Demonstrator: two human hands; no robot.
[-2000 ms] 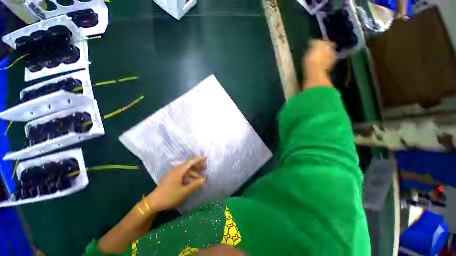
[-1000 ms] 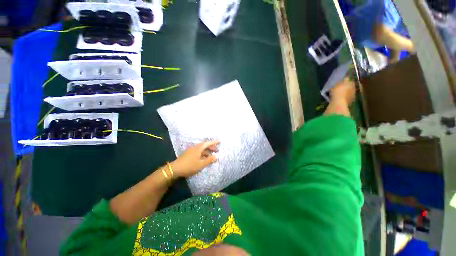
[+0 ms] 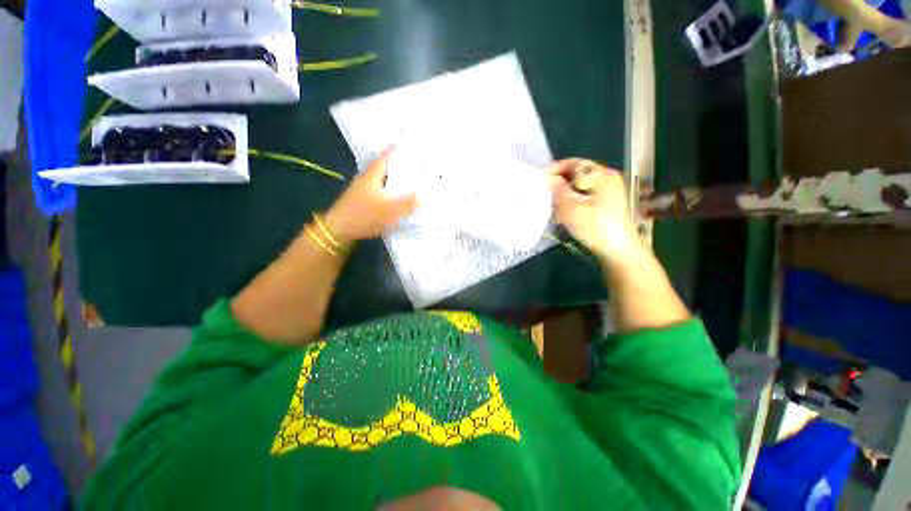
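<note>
A white panel (image 3: 484,205) lies or is held flat over the silvery-white sheet (image 3: 450,95) on the green bench; its outline blends into the sheet. Small dark marks show on its face. My left hand (image 3: 372,207) holds the panel's left end between thumb and fingers. My right hand (image 3: 596,208) grips its right end. A thin yellow-green wire (image 3: 569,243) sticks out below my right hand. The underside of the panel is hidden, and so are some fingertips.
White units with black parts (image 3: 170,145) and yellow-green wires stand in a row at the left of the bench. A pale, chipped rail (image 3: 639,110) edges the bench on the right. Another unit (image 3: 721,35) lies on the conveyor beyond. A person's arm (image 3: 867,22) shows at top right.
My right hand has come back from the conveyor with a white panel, now over the sheet. My left hand has closed on its other end. The view has shifted, so the bench things appear higher.
</note>
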